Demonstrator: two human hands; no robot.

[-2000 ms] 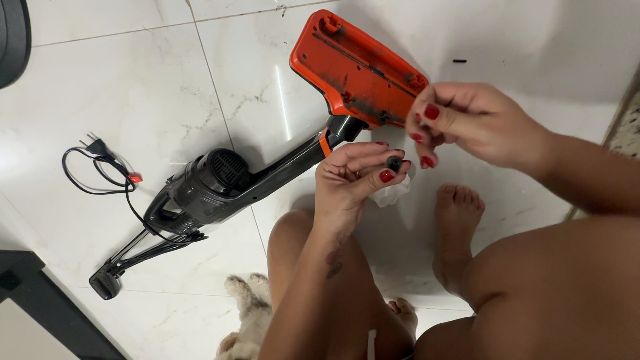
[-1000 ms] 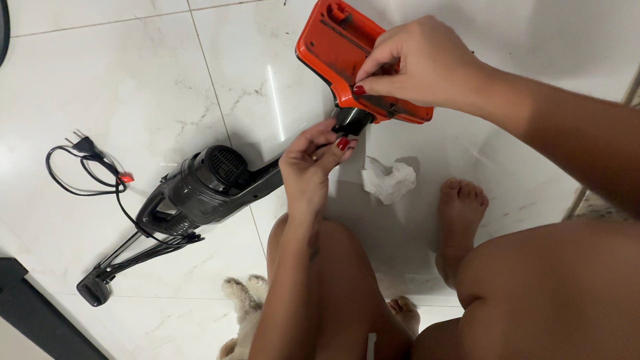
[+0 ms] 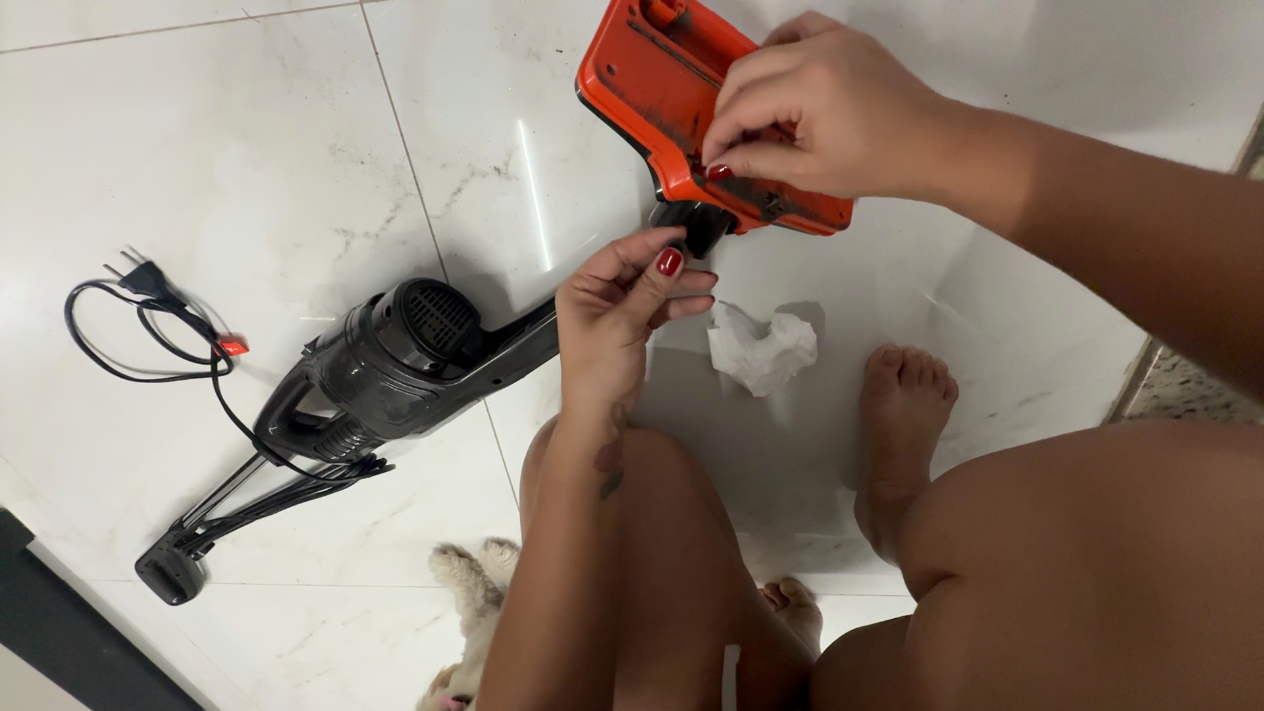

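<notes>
A black stick vacuum cleaner (image 3: 395, 365) lies on the tiled floor, its orange floor head (image 3: 652, 99) turned with the dusty underside up. Over that underside is my right hand (image 3: 810, 109), thumb and fingertips pinched together at the orange surface; whether something small is between them cannot be told. My left hand (image 3: 632, 296) is just below the head's black neck (image 3: 696, 225), its thumb and index finger closed on a small dark piece that is mostly hidden. A crumpled white tissue (image 3: 760, 348) lies on the floor right of my left hand.
The power cord with its plug (image 3: 143, 278) loops on the floor at the left. A pale furry animal's paws (image 3: 469, 573) show at the bottom, beside my leg. My bare foot (image 3: 904, 405) stands right of the tissue. A dark furniture edge (image 3: 69, 632) crosses the lower left corner.
My right hand has moved from beside the floor head onto its underside. My left hand has moved down and left from its earlier place, uncovering the tissue.
</notes>
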